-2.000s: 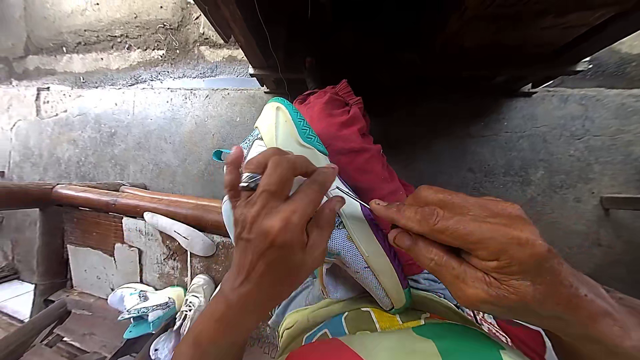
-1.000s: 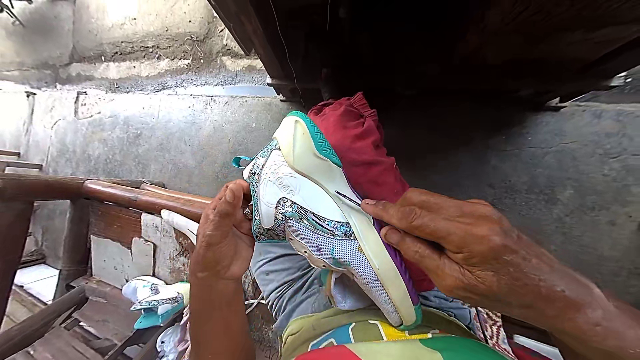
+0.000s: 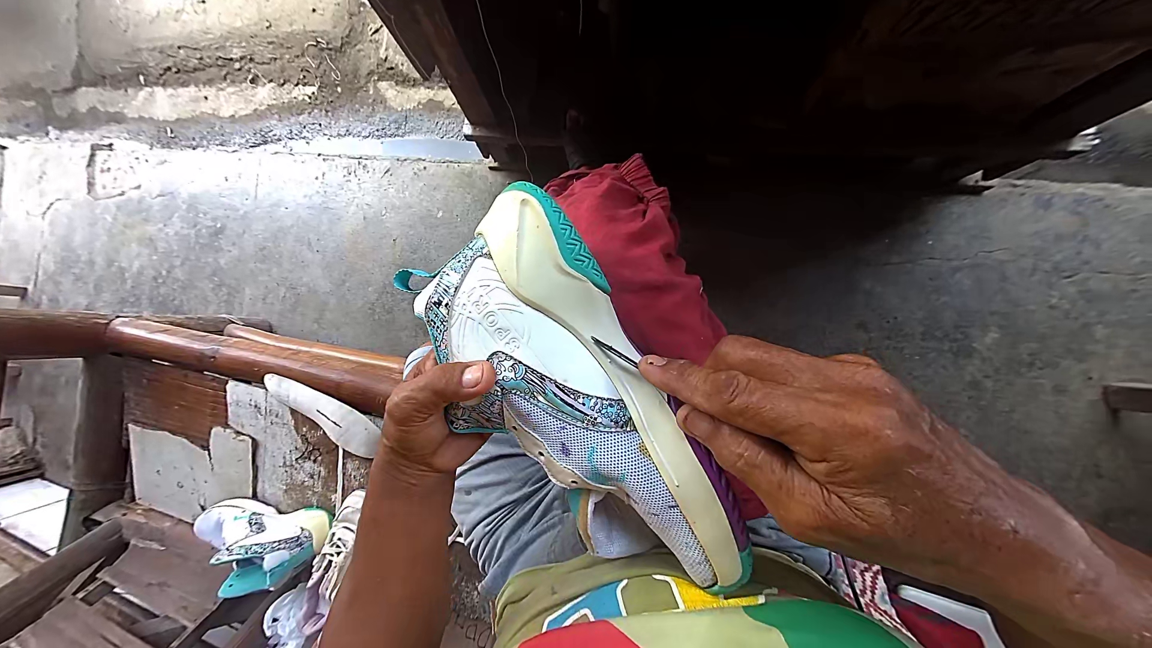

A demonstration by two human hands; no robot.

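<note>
A white mesh sneaker (image 3: 549,360) with a cream midsole and teal and purple outsole lies on its side across my lap, its heel pointing up and away. My left hand (image 3: 441,405) grips the shoe's upper near the ankle collar, thumb on the patterned trim. Between the thumb and fingers of my right hand (image 3: 774,432) is a thin dark pointed tool (image 3: 616,352), its tip at the midsole's side wall. The tool's handle is hidden by the hand.
A brown wooden rail (image 3: 252,360) runs along the left, with a loose white insole (image 3: 324,414) against it. Below sit another white and teal sneaker (image 3: 261,544) and a laced shoe (image 3: 340,549). Red cloth (image 3: 630,252) lies beyond the sneaker, over concrete floor (image 3: 270,243). Dark wooden furniture stands ahead.
My left hand, spread over the shoe's side two seconds ago, has moved to the collar side and holds it there. The sneaker's side is now uncovered. My right hand stays at the midsole with the tool.
</note>
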